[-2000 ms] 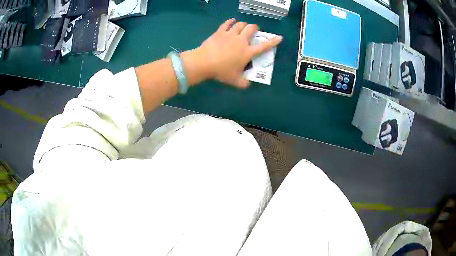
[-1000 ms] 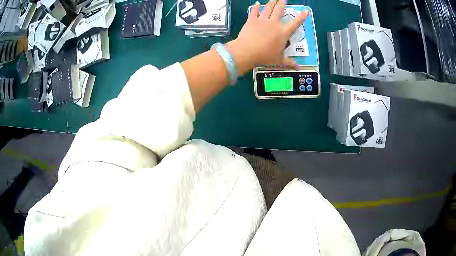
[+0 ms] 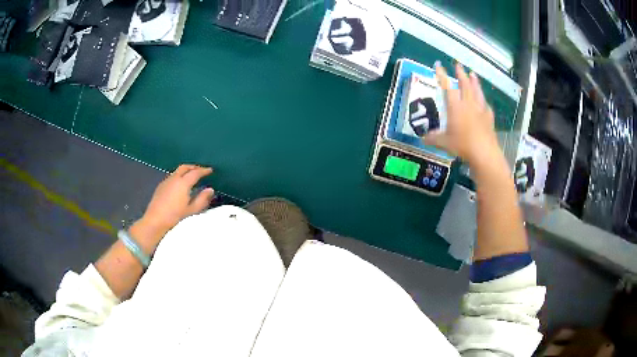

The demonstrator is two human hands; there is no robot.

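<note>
A white gift box with a dark picture [image 3: 423, 111] lies on the blue platform of the digital scale [image 3: 412, 167], whose display is lit green. My right hand [image 3: 464, 115] is over the right side of this box, fingers spread and slightly blurred; it covers part of the box, and any touch is hard to tell. My left hand [image 3: 180, 196], with a pale bracelet at the wrist, is at the bench's front edge, fingers apart and empty.
A stack of gift boxes [image 3: 351, 43] stands left of the scale. Sleeves and boxes [image 3: 94, 56] are heaped at the upper left of the green bench [image 3: 265, 132]. More boxes [image 3: 532, 167] stand right of the scale, partly behind my right forearm. A metal rail runs beyond.
My left hand has left the box on the scale and moved back to the bench edge. My right hand has come into view over the box. The view has shifted and turned.
</note>
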